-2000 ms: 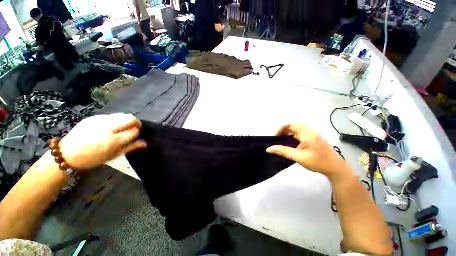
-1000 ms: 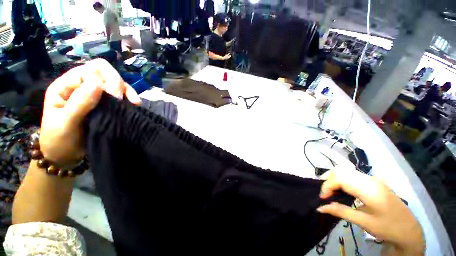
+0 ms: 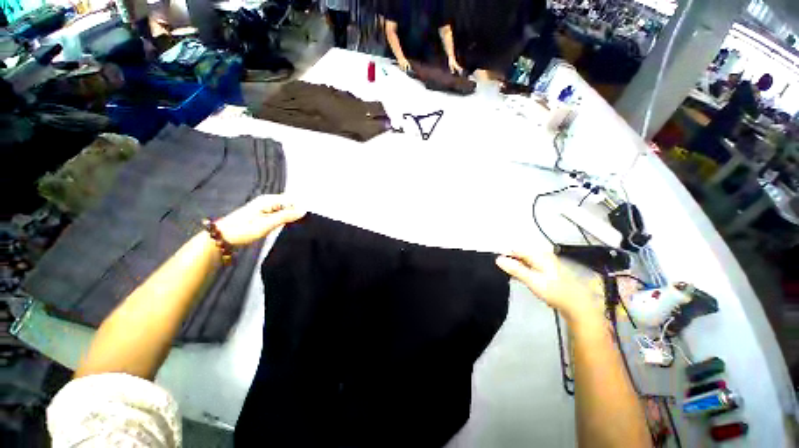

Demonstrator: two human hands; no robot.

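A plain black skirt (image 3: 377, 324) is spread in front of me on the white worktable (image 3: 491, 206), its waistband away from me and its lower part running out of the bottom of the picture. My left hand (image 3: 259, 219), with a beaded bracelet at the wrist, pinches the left end of the waistband. My right hand (image 3: 543, 276) pinches the right end. The waistband is drawn nearly straight between them. A stack of grey skirts (image 3: 149, 219) lies at the table's left, beside my left forearm.
Brown garments (image 3: 328, 109) and a clothes hanger (image 3: 424, 124) lie farther back, near a red spool (image 3: 371, 71). A person's hands (image 3: 429, 66) rest at the far end. A black hair dryer (image 3: 596, 256), cables, a spray gun (image 3: 661, 304) and spools (image 3: 705, 369) line the right edge.
The black skirt was held up close to me with its gathered waistband stretched; both hands have lowered it and moved it away onto the table. A person now stands at the table's far end.
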